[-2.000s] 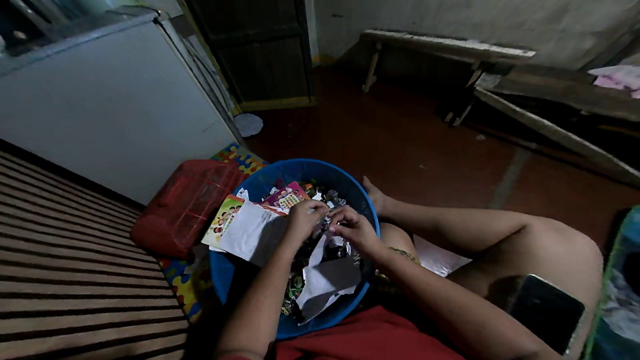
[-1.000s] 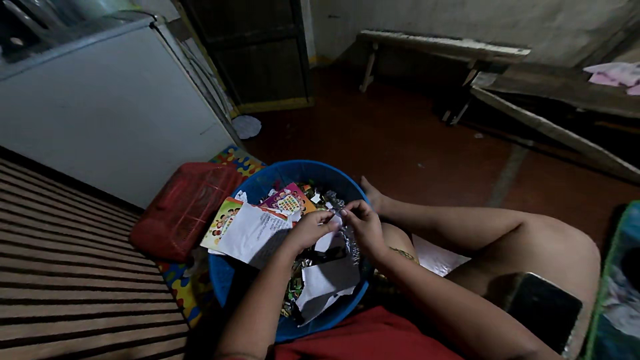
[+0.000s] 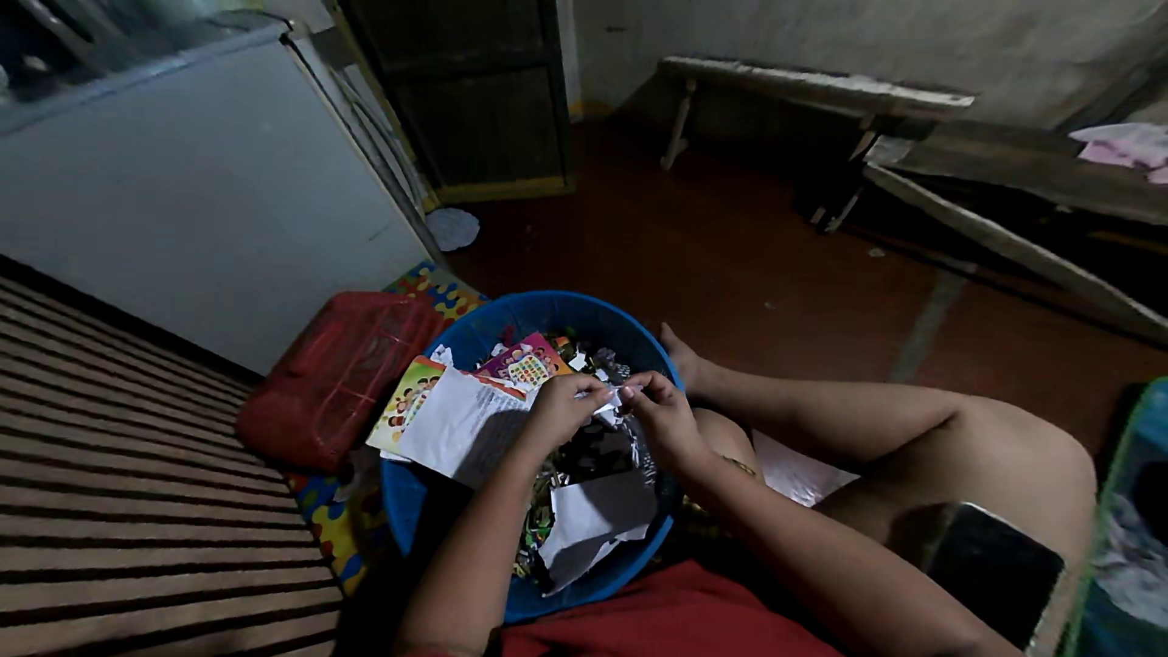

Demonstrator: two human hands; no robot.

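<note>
A round blue plastic tub (image 3: pixel 525 610) stands against my lap, filled with small scraps of paper or wrappers. Over it, my left hand (image 3: pixel 573 409) and my right hand (image 3: pixel 659 415) meet with fingertips pinched on a small piece of white paper (image 3: pixel 615 399). Left of my left hand, a printed white sheet (image 3: pixel 461 420) lies over a yellow-green illustrated booklet (image 3: pixel 401 406). Behind it is a pink printed card (image 3: pixel 529 363). Torn white paper (image 3: pixel 598 516) rests in the tub's near part, below my hands.
A red plastic case (image 3: pixel 338 379) lies left of the tub on a colourful mat (image 3: pixel 333 538). A dark phone (image 3: pixel 993 570) rests on my leg. Farther off are wooden benches (image 3: pixel 812 87), a pale cabinet-like appliance (image 3: pixel 201 192) and a slatted wooden surface (image 3: pixel 155 474).
My fingers have shifted slightly over the tub, and the small white piece shows more plainly between them now. The sheets and booklets lie about where they were.
</note>
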